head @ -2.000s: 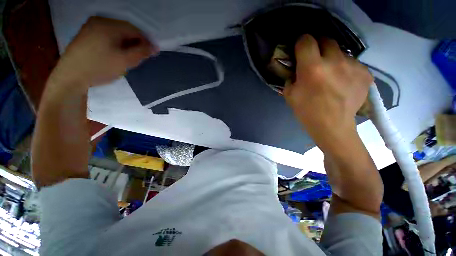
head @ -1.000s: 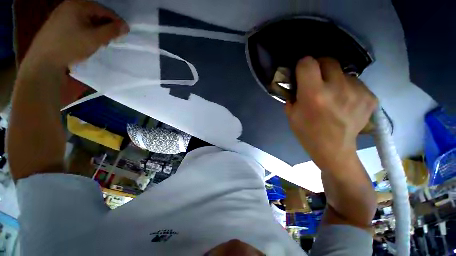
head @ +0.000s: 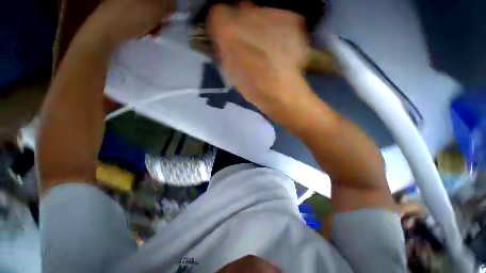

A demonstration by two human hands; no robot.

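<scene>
My right hand (head: 261, 42) is closed on the handle of the steam iron (head: 314, 10), which is cut off by the top edge and blurred. The white-wrapped iron hose (head: 394, 114) runs from its rear down to the right. The dark grey garment panel (head: 341, 101) lies flat under the iron, with a notched corner near the middle. White stay tape (head: 165, 96) trails from the panel over the table to the left edge. My left hand (head: 141, 16) is at the top edge, blurred and partly cut off; whether it holds tape cannot be told.
The white-covered table (head: 154, 72) extends around the panel. A blue plastic basket (head: 471, 120) is at the far right. Below the table edge are a speckled white roll-like thing (head: 181, 168) and a yellow item (head: 114, 177).
The iron and my right hand have moved left and up along the panel. My left hand went left, then back right. The tape's loop is no longer seen.
</scene>
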